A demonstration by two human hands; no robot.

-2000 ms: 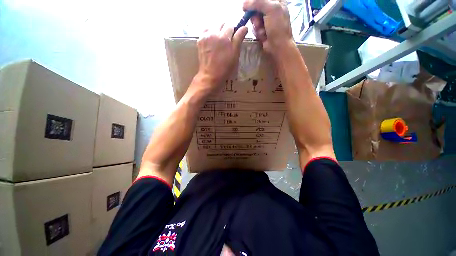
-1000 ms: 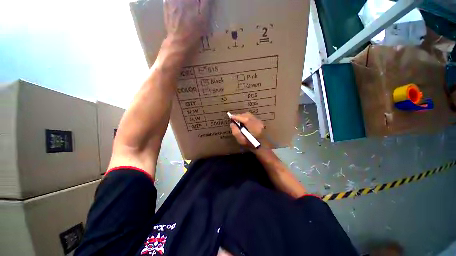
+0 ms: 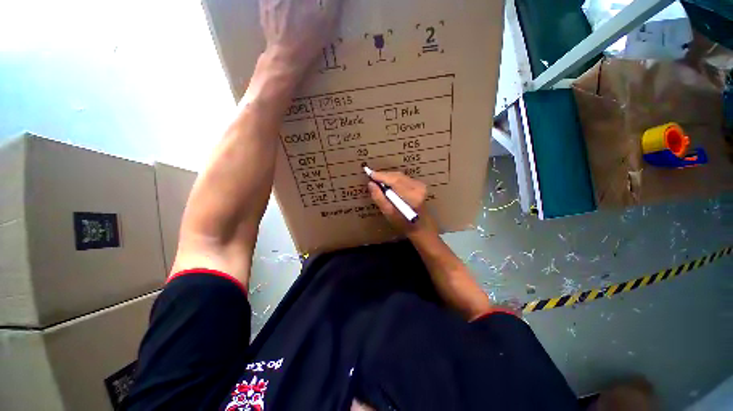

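Note:
A brown carton (image 3: 474, 120) stands tilted against my body, its printed panel (image 3: 382, 136) facing me. My right hand (image 3: 398, 197) holds a white marker pen (image 3: 399, 205), its tip at the N.W row of the panel, beside a small dark mark. The QTY row above reads 20. My left hand (image 3: 297, 28) lies on the upper left of the carton, cut off by the top edge of the picture. Its fingertips are out of view.
Stacked cartons (image 3: 96, 185) with dark square logos stand at left. At right, an orange-yellow and blue tape gun (image 3: 671, 146) lies on brown paper (image 3: 619, 120) by the green bench (image 3: 557, 152) and its metal frame. Yellow-black tape (image 3: 627, 285) and scraps mark the floor.
Since two seconds ago, both hands left the carton's top edge and the panel came closer. Since one second ago, the pen tip moved slightly up the panel and a small dark mark shows there.

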